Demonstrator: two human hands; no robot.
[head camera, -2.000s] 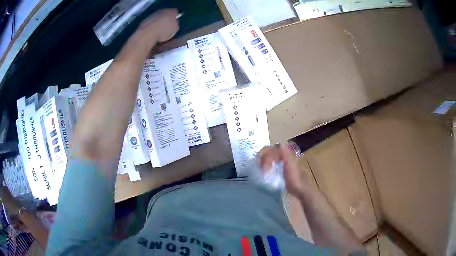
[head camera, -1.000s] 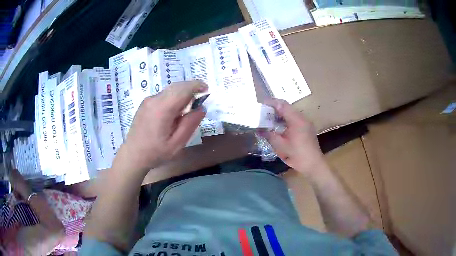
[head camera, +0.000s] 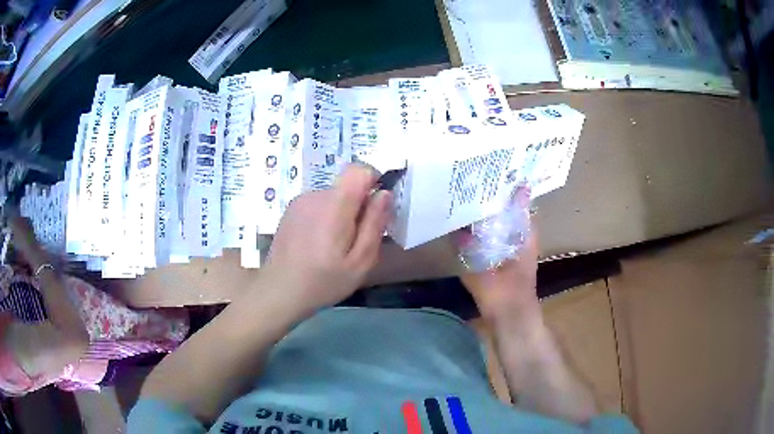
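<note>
My left hand (head camera: 335, 233) grips a small dark-tipped tool (head camera: 391, 179) against the left end of a white retail box (head camera: 475, 174). My right hand (head camera: 502, 263) holds this box from below, tilted above the bench edge. Crumpled clear film (head camera: 499, 238) is also in my right hand, in front of its palm. The box hides some of the right fingers. More white retail boxes (head camera: 192, 169) stand or lie in an overlapping row to the left and behind.
One white box (head camera: 236, 36) lies apart on the dark green surface. Pale printed panels (head camera: 645, 38) are at the back right. Brown cardboard (head camera: 653, 169) covers the bench edge. A large brown carton (head camera: 696, 314) is below right. A person in pink (head camera: 51, 339) is at the lower left.
My left hand has come down from the back of the bench to the front with the tool. My right hand has raised a box. The view has shifted, and the row of boxes appears further right.
</note>
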